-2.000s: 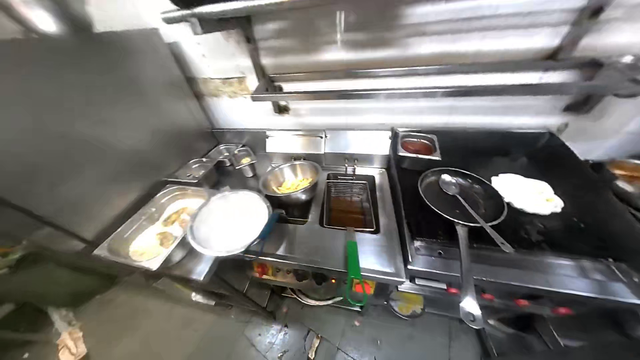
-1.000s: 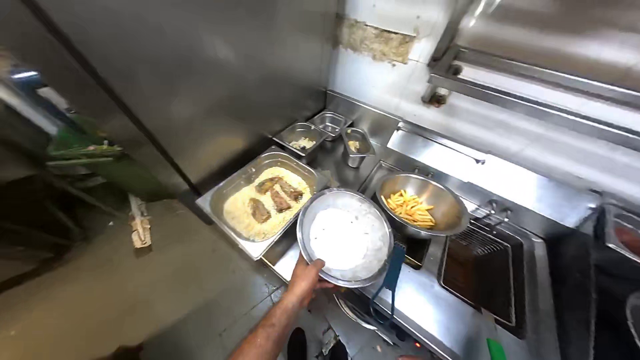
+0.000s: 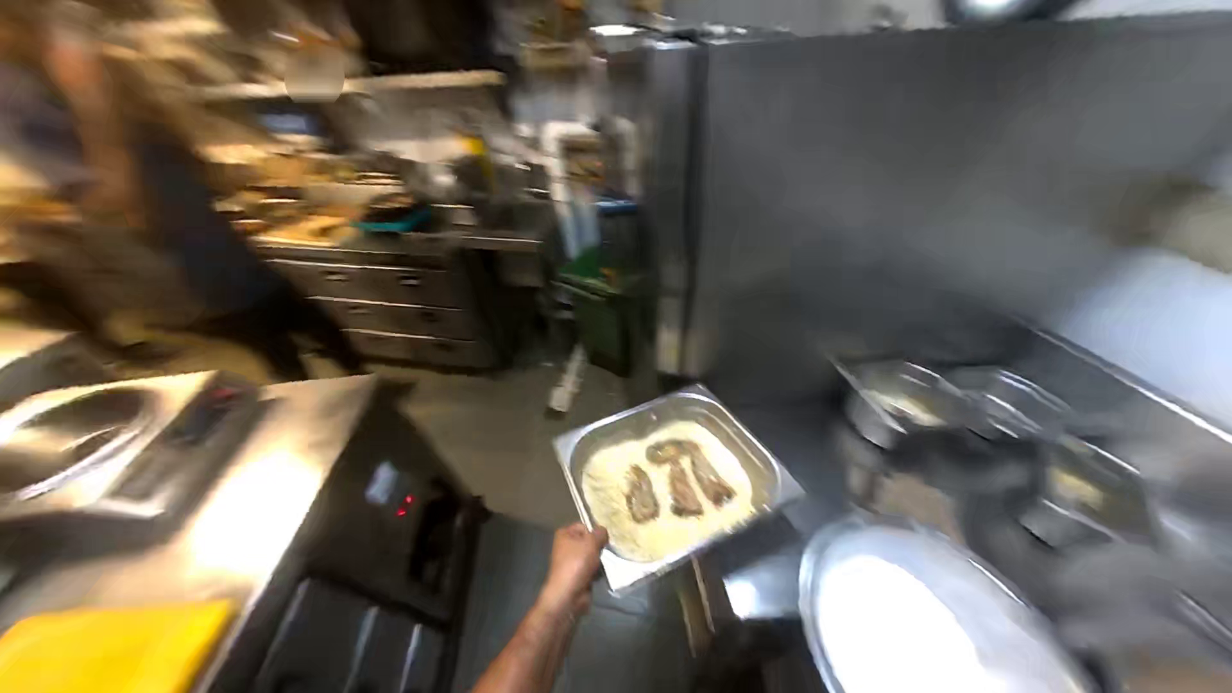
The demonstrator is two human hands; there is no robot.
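My left hand (image 3: pixel 577 558) grips the near left corner of a steel hotel pan (image 3: pixel 760 450). Pale crumbs or flour (image 3: pixel 611 472) cover the pan's bottom, and several brown pieces of food, perhaps meat (image 3: pixel 684 489), lie on them. The pan looks lifted or pulled partly off the counter's left end; blur hides which. Right of it is a round metal bowl (image 3: pixel 818 597) holding white powder. My right hand is out of view.
Small steel containers (image 3: pixel 910 395) with food stand at the right by a steel wall panel (image 3: pixel 866 192). At left are a metal counter (image 3: pixel 245 481), a yellow board (image 3: pixel 115 645) and a round-topped appliance (image 3: pixel 77 438). Farther back a blurred person (image 3: pixel 183 192) stands near drawers (image 3: pixel 395 308).
The view has swung far left. A hand was at the powder bowl's rim one second ago; now my left hand grips the hotel pan's corner, and the bowl shows no hand on it.
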